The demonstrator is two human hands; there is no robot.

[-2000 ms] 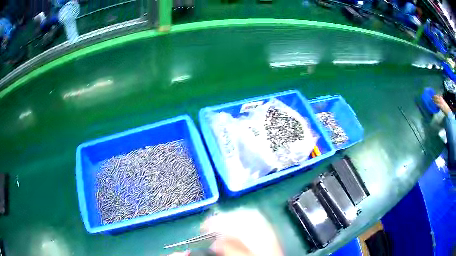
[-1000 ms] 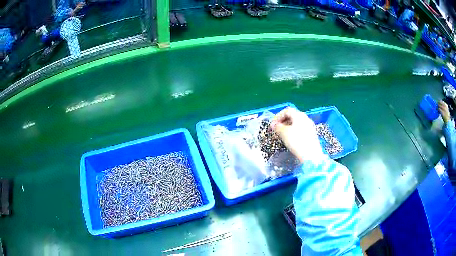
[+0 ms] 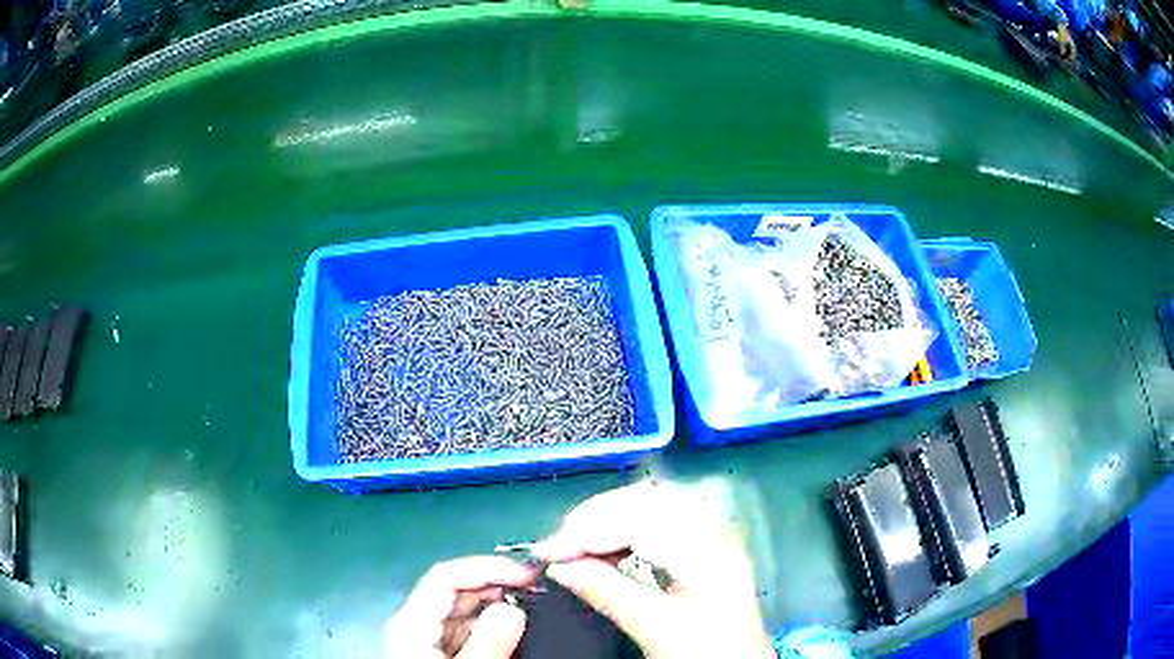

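Note:
My left hand (image 3: pixel 461 612) holds a black housing (image 3: pixel 569 623) low at the bottom edge of the view. My right hand (image 3: pixel 650 554) is beside it, with thumb and fingertips pinched at the housing's upper end. A thin silver piece (image 3: pixel 518 548) sticks out at the right fingertips; whether it is a pin or a tool tip is unclear. The hands overlap and hide part of the housing. The large blue bin (image 3: pixel 483 466) with silver pins (image 3: pixel 489 367) lies just beyond the hands.
A medium blue bin (image 3: pixel 824 415) holds an opened clear bag (image 3: pixel 740 328) of small fittings (image 3: pixel 856 294). A smaller blue bin (image 3: pixel 1017 309) holds small metal parts (image 3: pixel 966 322). Black housings (image 3: pixel 953 496) lie at right and others (image 3: pixel 45 361) at far left. A blue carton (image 3: pixel 1081 592) is at lower right.
My right hand has come back from the medium bin to my left hand, which now shows with a black housing. The view has shifted, so the bins sit higher and further right.

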